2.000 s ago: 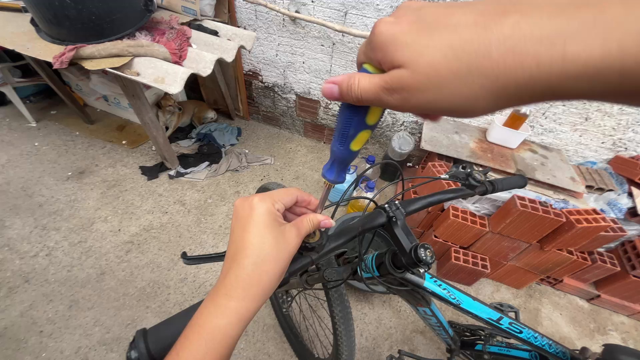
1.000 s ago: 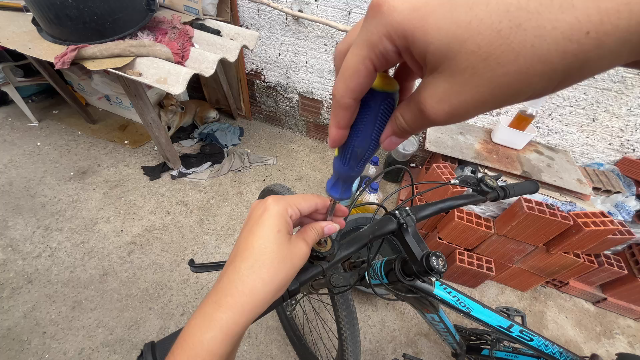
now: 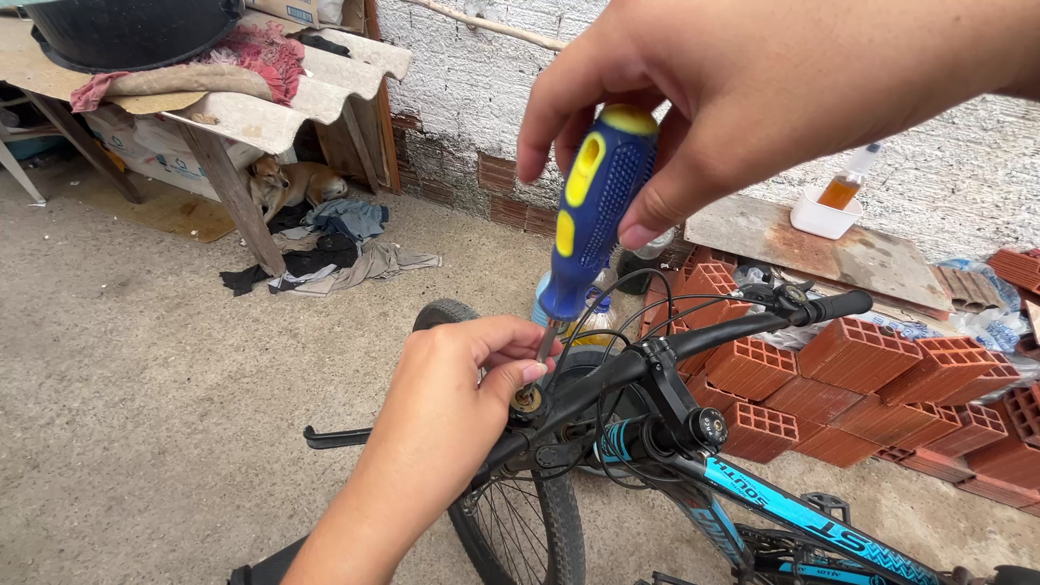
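Observation:
A screwdriver with a blue and yellow handle (image 3: 597, 203) stands nearly upright over the bicycle's black handlebar (image 3: 601, 375). My right hand (image 3: 691, 122) holds its handle near the top, thumb on one side and fingers behind. The fingers of my left hand (image 3: 455, 398) pinch the metal shank low down. The tip meets a small round part with a brass-coloured centre (image 3: 526, 399), mounted by the handlebar; the exact contact is partly hidden by my fingers. A black brake lever (image 3: 337, 437) sticks out to the left of my left wrist.
Black cables (image 3: 670, 296) loop in front of the handlebar. Hollow red bricks (image 3: 861, 353) are piled at the right, beside a board (image 3: 812, 244) bearing a white tub (image 3: 825, 213). Bottles stand behind the handlebar. A dog (image 3: 296, 183) lies under a table (image 3: 260, 122) near rags (image 3: 349, 244).
My right hand has shifted its grip on the screwdriver, from wrapped over the top of the handle to fingertips and thumb along its sides. My left hand stays at the shank.

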